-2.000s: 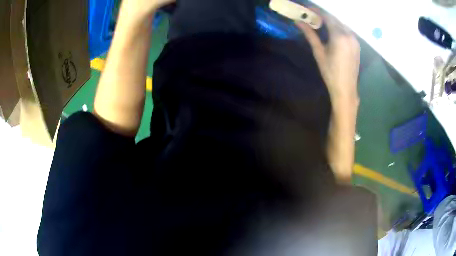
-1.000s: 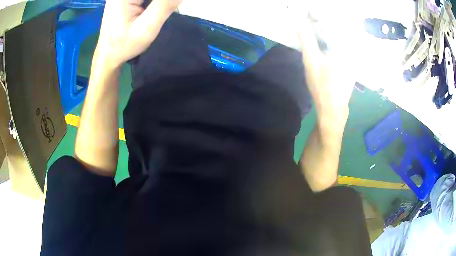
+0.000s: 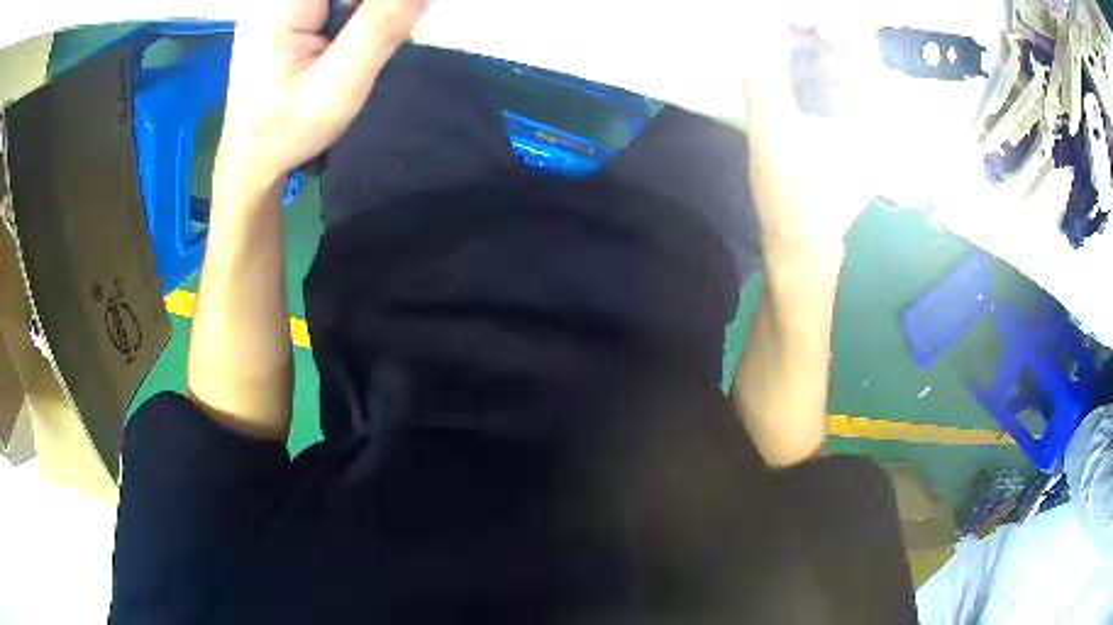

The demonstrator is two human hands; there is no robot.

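Note:
My left hand (image 3: 299, 98) is at the top left over the bench edge, its fingers cut off by the frame. A small dark thing (image 3: 343, 15) shows between its thumb and fingers; its shape is unclear. My right hand (image 3: 799, 147) is at the upper right over the white bench top (image 3: 610, 43), badly washed out by glare. A blurred greyish thing (image 3: 815, 71) shows at its fingers; I cannot tell whether it is gripped. A black housing with round holes (image 3: 934, 54) lies right of this hand.
A heap of beige and dark housings (image 3: 1059, 110) lies at the far right. A cardboard carton (image 3: 86, 244) stands at left. Blue stools (image 3: 171, 147) show at left, under the bench and at right (image 3: 1037, 379). Pale cloth, perhaps another person's clothing (image 3: 1025, 562), shows at lower right.
Since two seconds ago the view has shifted, showing more bench. The beige housing seen in my right hand then is no longer distinguishable. In the last second both hands have moved little.

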